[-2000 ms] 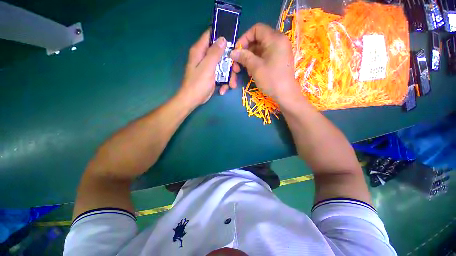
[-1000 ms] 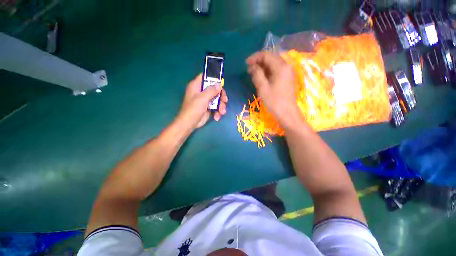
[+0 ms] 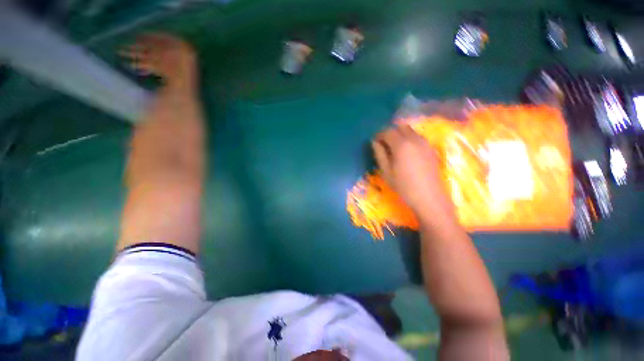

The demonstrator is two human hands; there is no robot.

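Note:
My left hand (image 3: 157,56) is stretched out to the upper left beside the metal post, badly blurred. Whether it holds a phone cannot be seen. My right hand (image 3: 406,156) is over the left edge of the clear bag of orange parts (image 3: 469,169), with its fingers curled. Whether it holds an orange part is too blurred to tell. A loose pile of orange parts (image 3: 371,206) lies on the green table just below my right hand. A white label (image 3: 510,169) is on the bag.
A grey-white post (image 3: 78,67) slants in at upper left. Several phones (image 3: 347,44) stand in a spaced row along the far side. A phone cluster (image 3: 609,106) lies right of the bag. Blue cloth (image 3: 621,285) is below the table's near edge at right.
My left hand has moved from the middle, where it held a phone, to the far upper left. My right hand has stayed near the bag. The view has shifted, showing more phones on the far side.

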